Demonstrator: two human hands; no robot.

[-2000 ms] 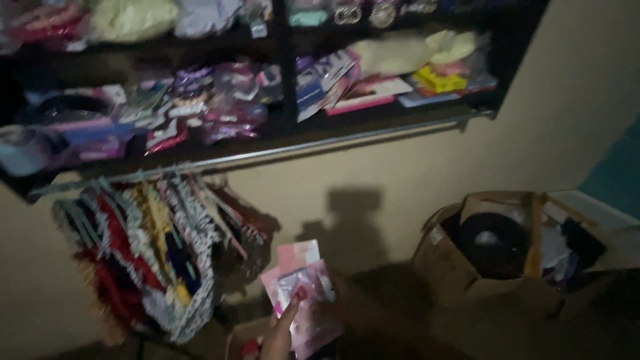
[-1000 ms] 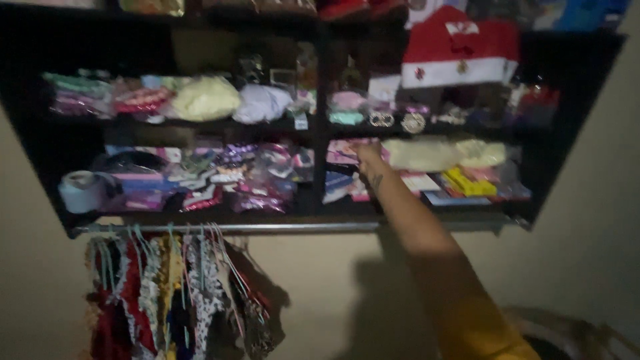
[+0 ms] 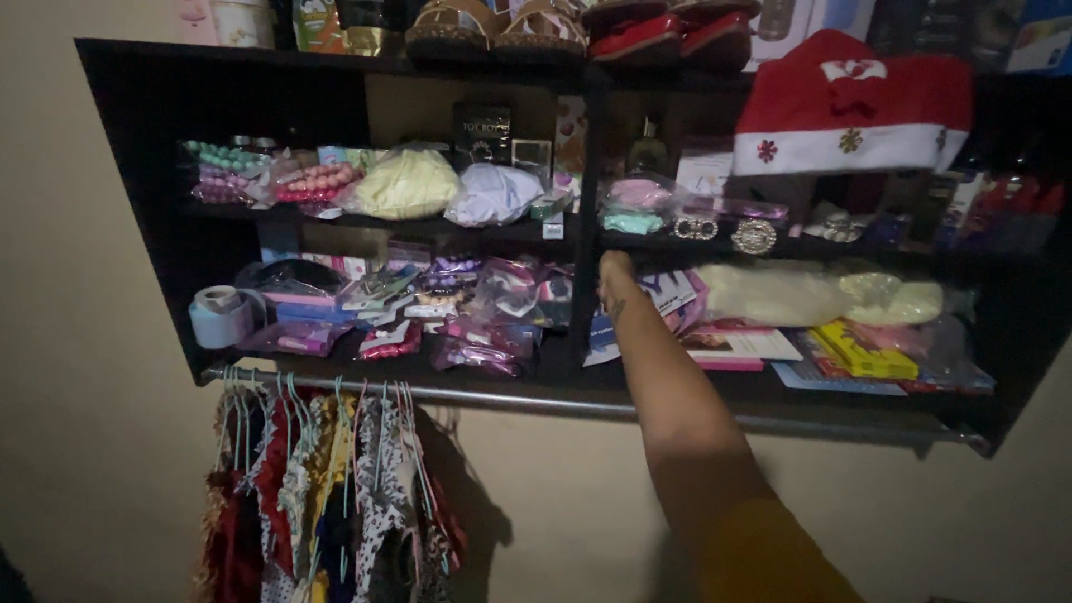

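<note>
My right hand (image 3: 615, 275) reaches into the lower right compartment of a dark wall shelf (image 3: 502, 387), close beside its upright divider (image 3: 589, 310). Its fingers are partly hidden, and whether they hold anything does not show. Right of the wrist stand printed packets (image 3: 670, 295) with pink edges; a blue and white packet (image 3: 601, 333) leans by the divider. Clear bags of pale yellow material (image 3: 770, 293) lie farther right, above a yellow packet (image 3: 863, 350). My left hand is outside the view.
Small garments (image 3: 322, 486) hang on hangers from the metal rail (image 3: 502, 398) under the shelf. Bagged hair accessories (image 3: 490, 347) and a blue tape roll (image 3: 219, 318) fill the lower left compartment. A red and white hat (image 3: 854, 109) overhangs the upper right compartment. Shoes (image 3: 536, 29) stand on top.
Two seconds ago both hands were low with pink packets; now my right arm is stretched up to the shelf. The pink packet beside that hand one second ago no longer shows there. The view has tilted up.
</note>
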